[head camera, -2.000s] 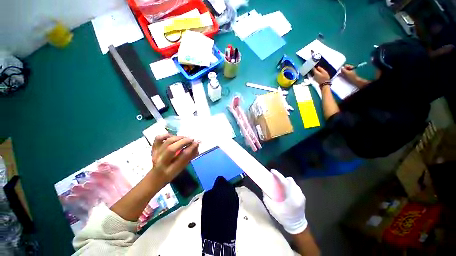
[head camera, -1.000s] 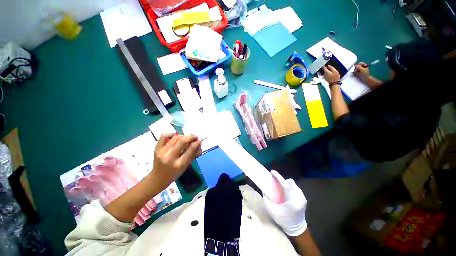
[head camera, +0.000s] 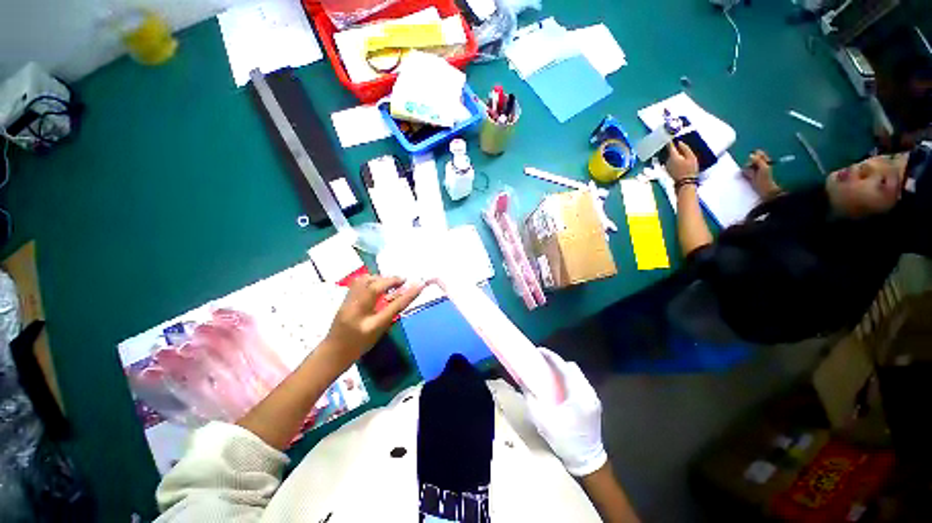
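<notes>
A long pale pink strip (head camera: 491, 329), looking nearly white from glare, runs from the bench centre down to my right hand. My right hand (head camera: 568, 414) wears a white glove and is closed on the strip's lower end. My left hand (head camera: 376, 310) is bare, its fingertips bent together at the strip's upper end; whether they pinch it is hidden by glare. A blue folder (head camera: 441, 342) lies under the strip. A pile of pink strips (head camera: 220, 358) lies on a printed poster sheet (head camera: 289, 289) at the left.
Around lie a steel ruler (head camera: 296, 148), a red tray (head camera: 473, 46), a blue basket (head camera: 432, 141), a pen cup (head camera: 498, 135), a white bottle (head camera: 459, 176), bagged pink strips (head camera: 517, 250), a small brown carton (head camera: 577, 240) and a yellow card (head camera: 647, 240). A person (head camera: 818, 255) sits at the right.
My right hand and the strip's lower end have moved slightly left and up. My left hand has shifted slightly right. The other person's head has turned and their face now shows.
</notes>
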